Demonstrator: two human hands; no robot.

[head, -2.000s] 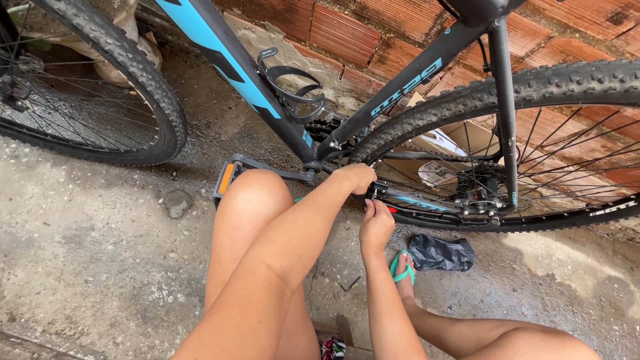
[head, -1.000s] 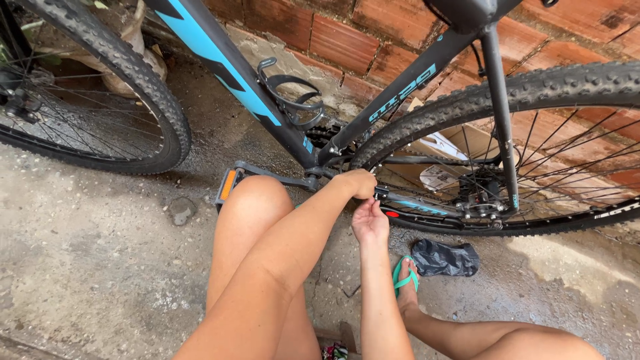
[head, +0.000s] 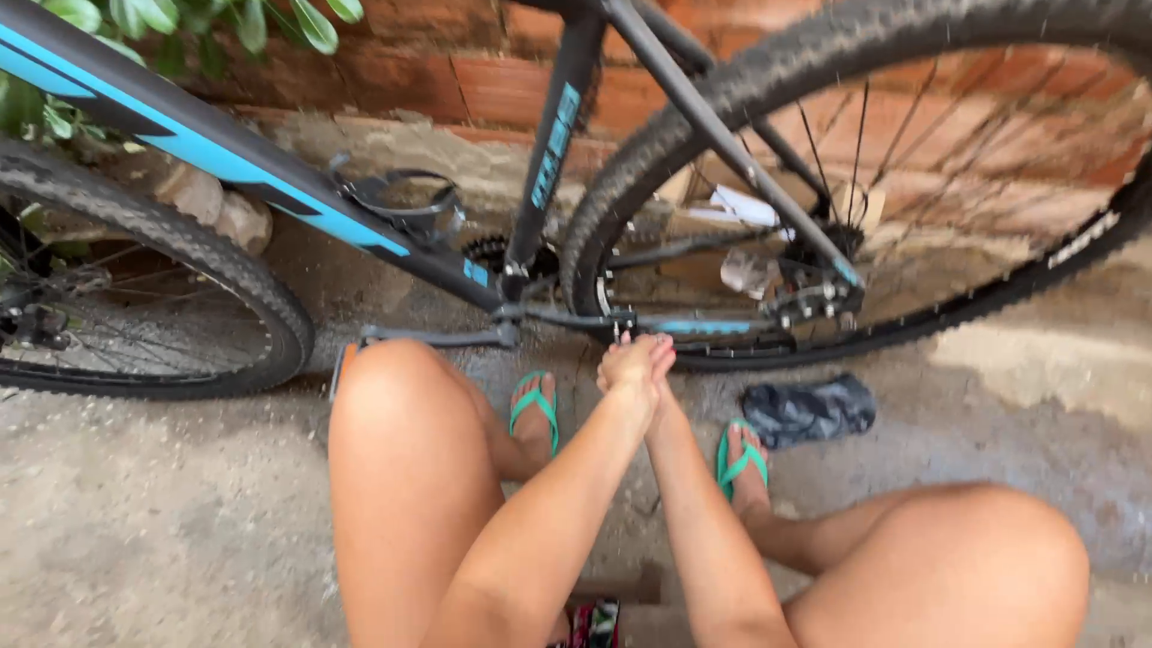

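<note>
A black and blue bicycle frame [head: 270, 193] stands upright beside the wall. My left hand [head: 627, 362] and my right hand [head: 664, 358] are together just below the blue-marked chainstay [head: 697, 326], near the lower left of the rear wheel's tyre [head: 589, 216]. A small metal piece [head: 618, 331] shows at the fingertips; whether it is held or fixed to the bicycle cannot be told. Blur and overlapping fingers hide what either hand holds. A crank arm [head: 441, 337] reaches left from the bottom bracket toward my left knee, and an orange-edged pedal [head: 340, 367] is partly behind that knee.
A crumpled black cloth or bag [head: 808, 410] lies on the concrete floor right of my sandalled foot [head: 743, 459]. The front wheel's tyre [head: 283, 315] is at left. Behind the bicycle are a brick wall [head: 405, 81], leafy plants [head: 189, 22] and cardboard with white paper [head: 742, 205].
The view has moved clearly. My hands now meet just below the chainstay, while earlier the left hand was up against it. The red thing beside my right hand no longer shows.
</note>
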